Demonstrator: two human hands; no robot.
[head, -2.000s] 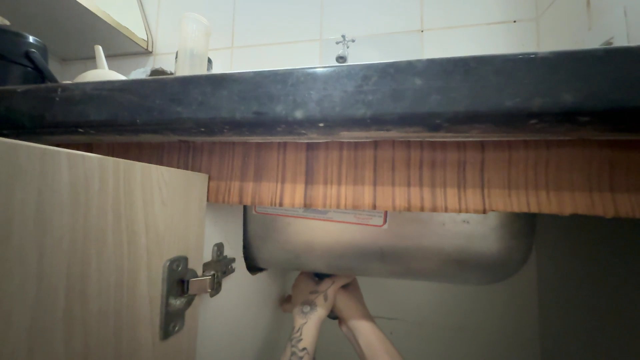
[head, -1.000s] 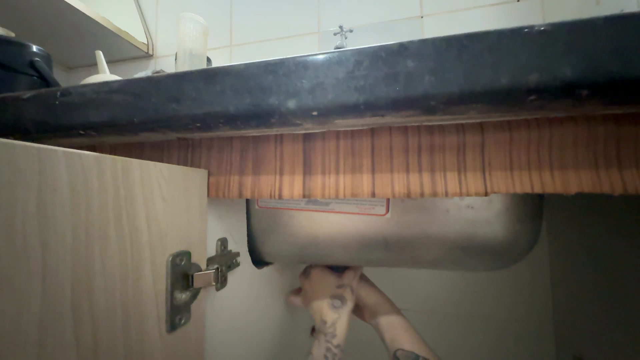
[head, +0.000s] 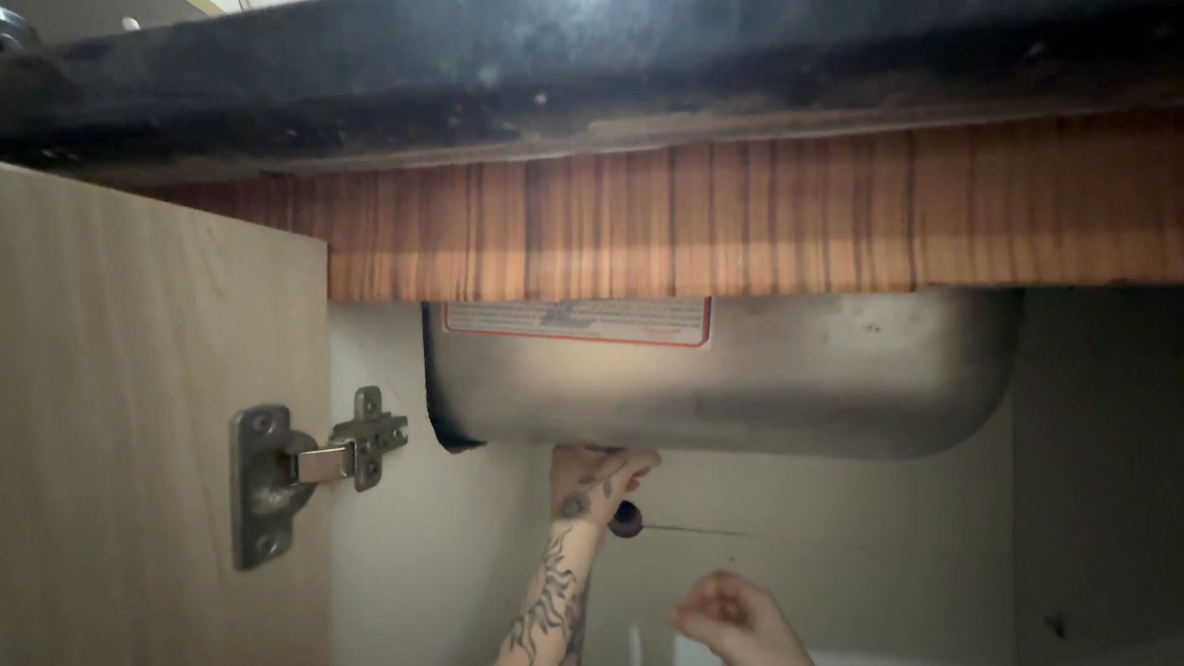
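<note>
My left hand [head: 597, 481], on a tattooed forearm, reaches up to the underside of the stainless steel sink bowl [head: 740, 388]. Its fingers are curled; the bowl's lower edge hides part of the hand, and whatever it may grip there cannot be seen. Lower and to the right, my right hand [head: 731, 615] is apart from the sink, blurred, with its fingers bent toward the thumb. Whether something small is between those fingers cannot be told. A dark round hole or fitting [head: 626, 519] shows just beside my left wrist, against the back of the cabinet.
A pale wooden cabinet door [head: 157, 388] stands open at the left on a metal hinge [head: 319, 464]. Above the bowl run a wood-grain panel [head: 601, 227] and the dark stone countertop edge [head: 555, 88]. A label [head: 578, 321] with writing is on the bowl's front.
My right hand has come away from my left hand beneath the sink, down and to the right. My left hand remains under the bowl. The view has moved closer and lower.
</note>
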